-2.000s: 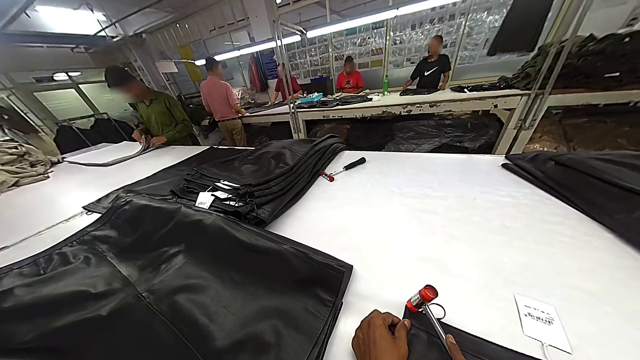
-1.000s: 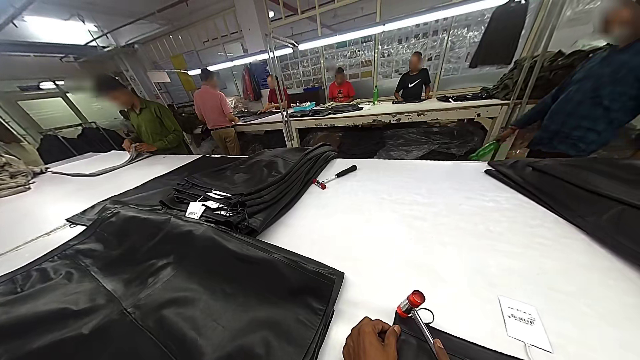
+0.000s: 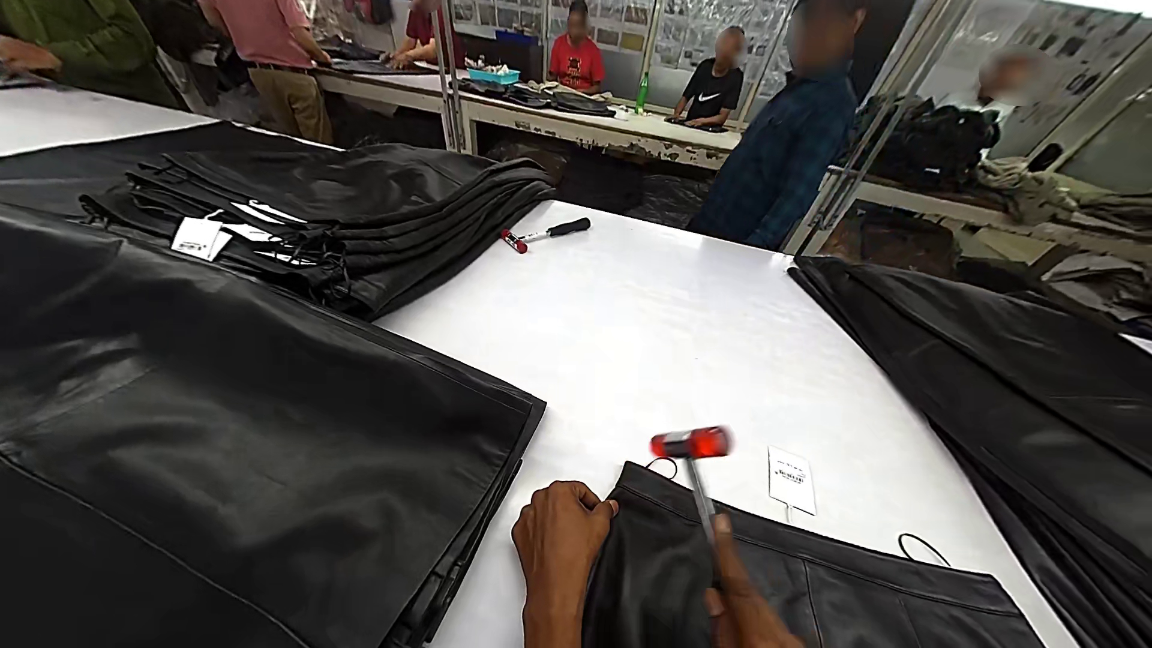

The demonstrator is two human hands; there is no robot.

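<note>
My left hand [image 3: 562,531] pinches the left end of the waistband of a black leather garment [image 3: 846,576] lying on the white table. In my right hand [image 3: 742,589] is a mallet with red faces [image 3: 691,443], its head blurred and tilted over the waistband's upper edge. Thin black loops stick out from that edge. A white hang tag [image 3: 792,481] bearing writing lies just beyond the waistband.
Stacked black leather garments [image 3: 252,387] lie at left, more [image 3: 1017,378] at right. A second red-faced mallet [image 3: 545,233] lies at the table's far side. A person in a dark checked shirt [image 3: 783,144] stands beyond the far edge; others are at a back bench [image 3: 576,117].
The person in the checked shirt has come in from the right to just beyond the table. More of the black garment before me now shows. The view has tilted down.
</note>
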